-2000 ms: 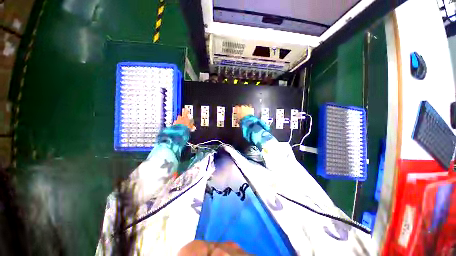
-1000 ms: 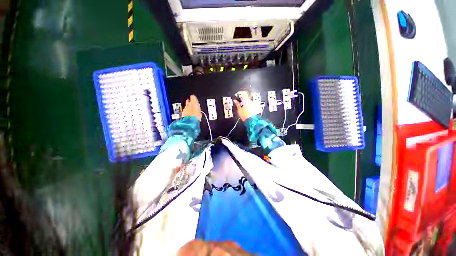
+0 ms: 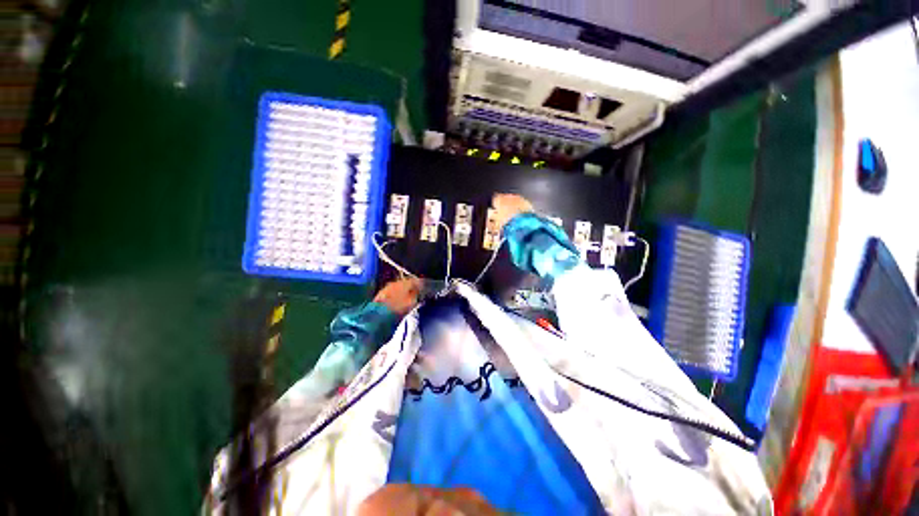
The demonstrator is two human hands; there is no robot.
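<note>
A row of upright pale test sockets (image 3: 463, 224) stands on the black test fixture (image 3: 564, 179). My right hand (image 3: 512, 209) is at the sockets right of the row's middle and covers part of one; its fingers are blurred, so what it holds cannot be told. My left hand (image 3: 400, 293) is at the fixture's near edge, close to my body, by the white test leads (image 3: 447, 252); its fingertips are unclear. White leads run from the left and middle sockets to the near edge. Another lead loops at the right end.
The left tray (image 3: 317, 186) with rows of white pieces lies left of the fixture. The right tray (image 3: 702, 299) lies to the right. A pale control unit (image 3: 534, 93) stands behind the fixture. A desk with a keyboard (image 3: 887, 302), a mouse (image 3: 872, 166) and red bins (image 3: 841, 423) is far right.
My left hand has moved from the left sockets back to the near edge. My right hand stays at the sockets. A lead now curves up to the leftmost socket. The view has shifted.
</note>
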